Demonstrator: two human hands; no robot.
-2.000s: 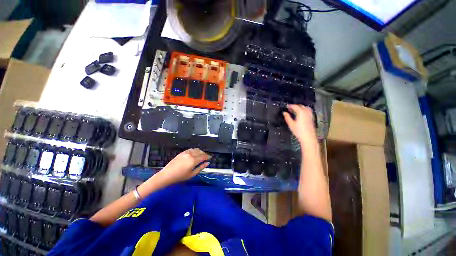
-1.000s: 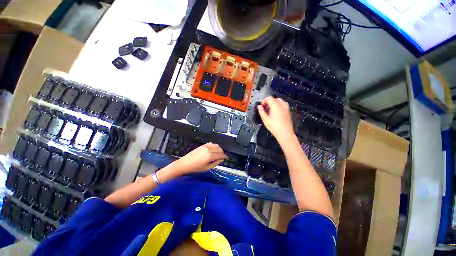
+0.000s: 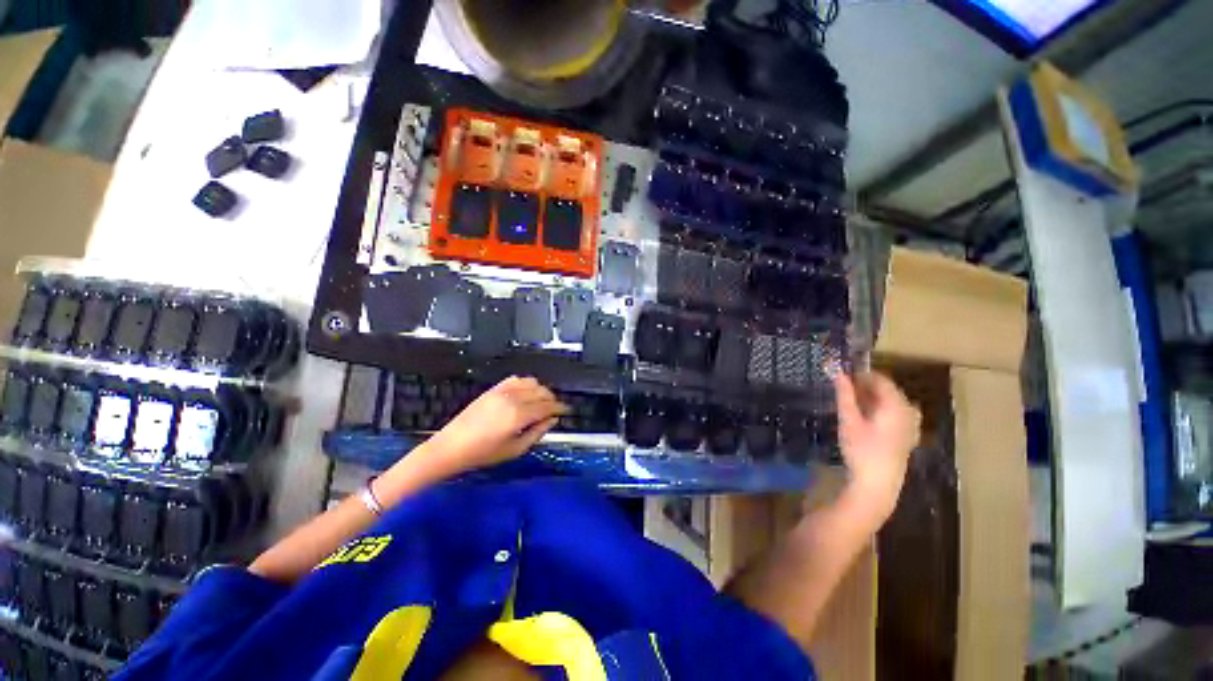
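The orange fixture (image 3: pixel 519 250) has black housings (image 3: pixel 518 221) in its three lower pockets; its upper pockets are pale orange. Loose dark housings (image 3: pixel 532 315) lie in a row below it, and one more (image 3: pixel 620 266) lies at its lower right. My left hand (image 3: pixel 516 412) rests over the keyboard at the bench's near edge, fingers loosely bent, with nothing seen in it. My right hand (image 3: pixel 871 419) is at the right edge of the clear tray (image 3: pixel 785 432) of black housings, fingertips near its rim; whether they hold anything is unclear.
Stacked filled trays (image 3: pixel 133 373) stand at the left. Several small black pieces (image 3: pixel 269 161) lie on the white surface. A round duct (image 3: pixel 539 53) hangs above the fixture. An open carton (image 3: pixel 991 532) stands at the right, beside my right hand.
My right hand has moved from beside the fixture to the tray's right edge. A loose housing now lies at the fixture's lower right. My left hand has stayed near the keyboard. The camera view has shifted.
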